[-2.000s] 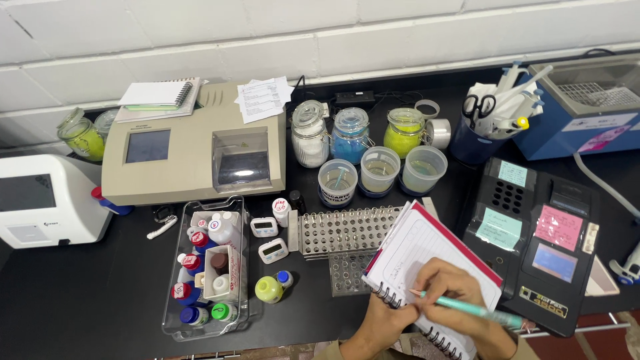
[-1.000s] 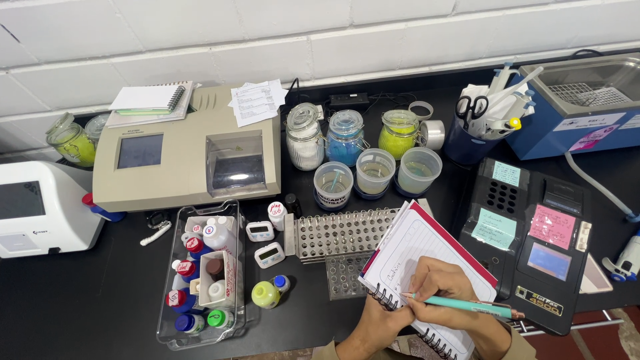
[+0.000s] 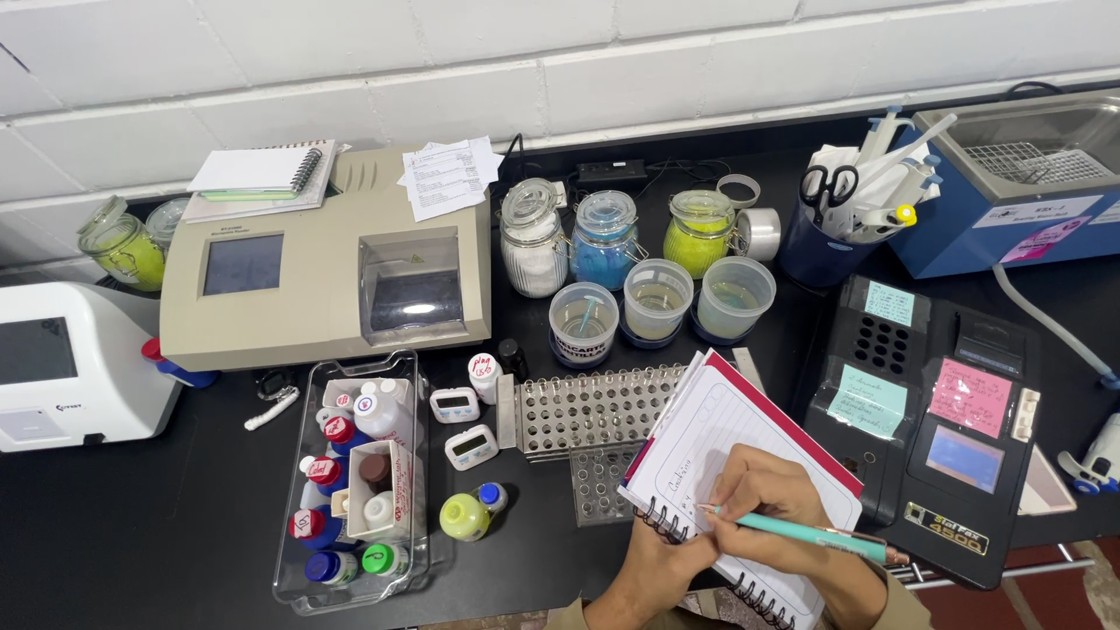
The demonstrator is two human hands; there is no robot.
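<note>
A spiral notebook (image 3: 744,437) with lined pages and a red edge lies tilted over the front of a metal test tube rack (image 3: 604,407). My left hand (image 3: 661,560) grips its spiral edge at the lower left, the thumb over the wire. In my right hand (image 3: 770,503) is a turquoise pen (image 3: 814,535), its tip on the page beside some handwriting. The heel of that hand rests on the paper. Left of the notebook, a clear tube rack (image 3: 599,486) is partly covered by it. Some fingers of both hands are hidden.
A clear tray (image 3: 284,560) of reagent bottles, two white timers (image 3: 471,447) and a yellow bottle (image 3: 464,516) are at left. Behind stand a microplate reader (image 3: 328,297), lidded jars and plastic cups (image 3: 584,324). A black Stat Fax analyzer (image 3: 884,464) and a blue water bath (image 3: 962,219) stand at right.
My right hand and the pen have shifted slightly over the page, and the pen's tip stays near the handwriting. My left hand keeps its hold on the notebook.
</note>
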